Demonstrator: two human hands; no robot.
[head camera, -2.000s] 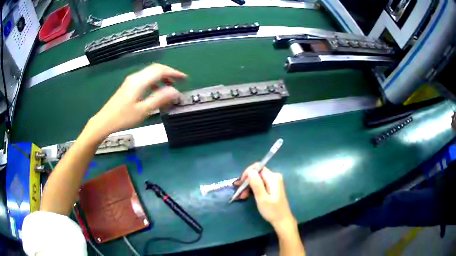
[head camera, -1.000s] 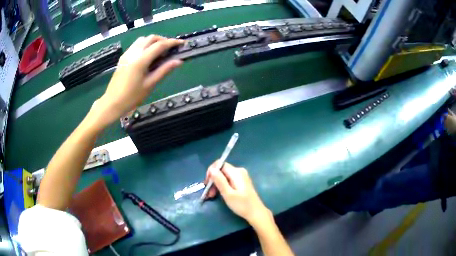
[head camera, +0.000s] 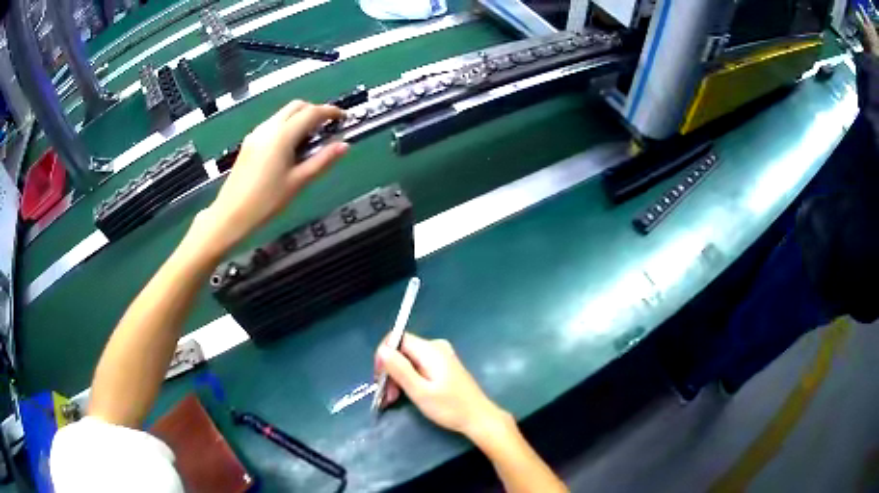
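Note:
My left hand (head camera: 275, 164) holds the left end of a grey celled bar module (head camera: 414, 94) beyond the stack; the bar's right part lines up with another bar near the machine, and I cannot tell if they touch. My right hand (head camera: 434, 380) holds a slim silver tool (head camera: 407, 306) like a pen, tip down by a small white sheet (head camera: 355, 396) on the bench. A dark ribbed stack of bar modules (head camera: 323, 274) stands in front of me, a row of cells on top.
A brown-red pad (head camera: 204, 448), a black corded tool (head camera: 289, 445) and a blue-yellow box (head camera: 43, 433) lie near left. Another stack (head camera: 146, 191) stands far left. A black perforated strip (head camera: 677, 193) and a machine column (head camera: 665, 72) are right. A person's dark clothing shows far right.
My left hand has taken a bar module from the top of the stack and moved it away to the far rail. The right hand still holds the tool by the white sheet. The view has shifted right.

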